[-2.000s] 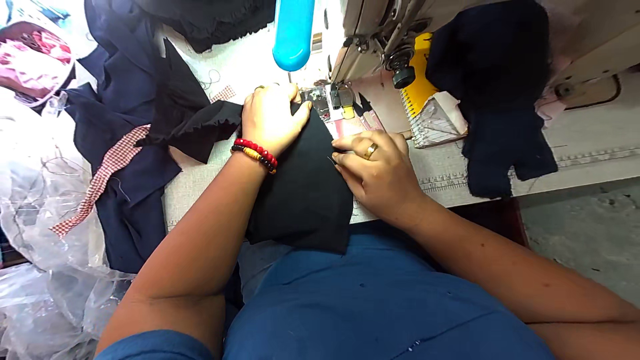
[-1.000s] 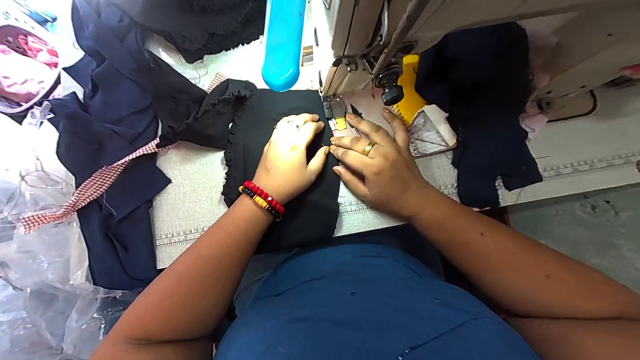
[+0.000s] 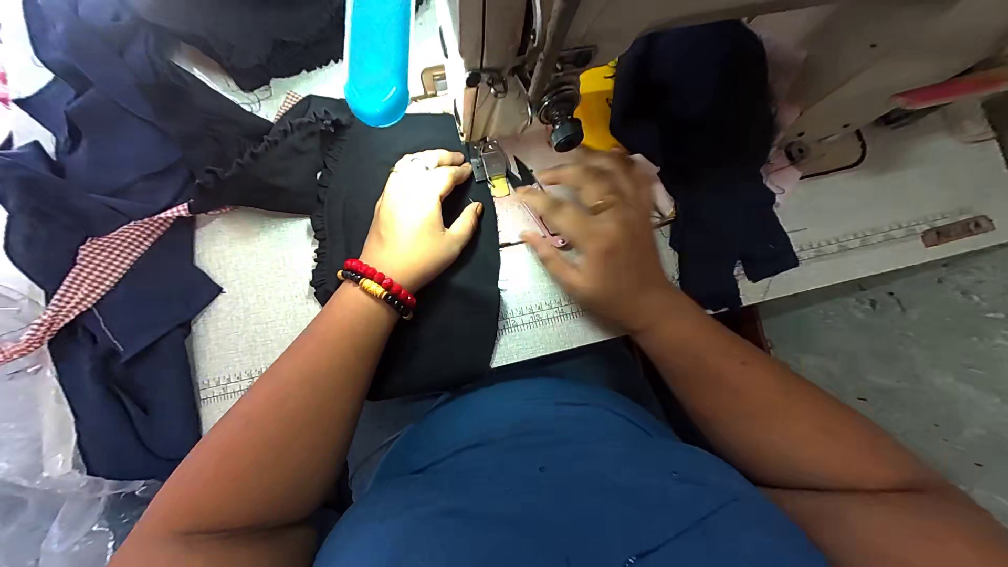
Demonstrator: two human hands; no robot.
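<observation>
Dark cloth with a ruffled left edge (image 3: 441, 315) lies on the sewing machine's bed, its right edge by the presser foot (image 3: 494, 164). Spread on top of the cloth is my left hand (image 3: 425, 213), fingertips close to the foot and the thumb apart. To the right of the foot, my right hand (image 3: 602, 228) is blurred, its fingers apart over the bed, off the cloth. Between that hand and the foot lies a small pair of thread snips (image 3: 543, 220), partly hidden by the fingers. Whether the right hand touches them cannot be told.
The sewing machine head (image 3: 504, 71) stands just beyond my hands, with a blue rounded object (image 3: 379, 63) hanging left of it. Navy cloth (image 3: 701, 157) lies at right. More navy pieces (image 3: 134, 315) and a red checked strip (image 3: 118, 260) lie at left, beside clear plastic (image 3: 39, 449).
My right hand has moved off the dark cloth to the right, uncovering the snips. The left hand stays on the cloth, whose ruffled edge, bunched two seconds ago, now lies spread flat.
</observation>
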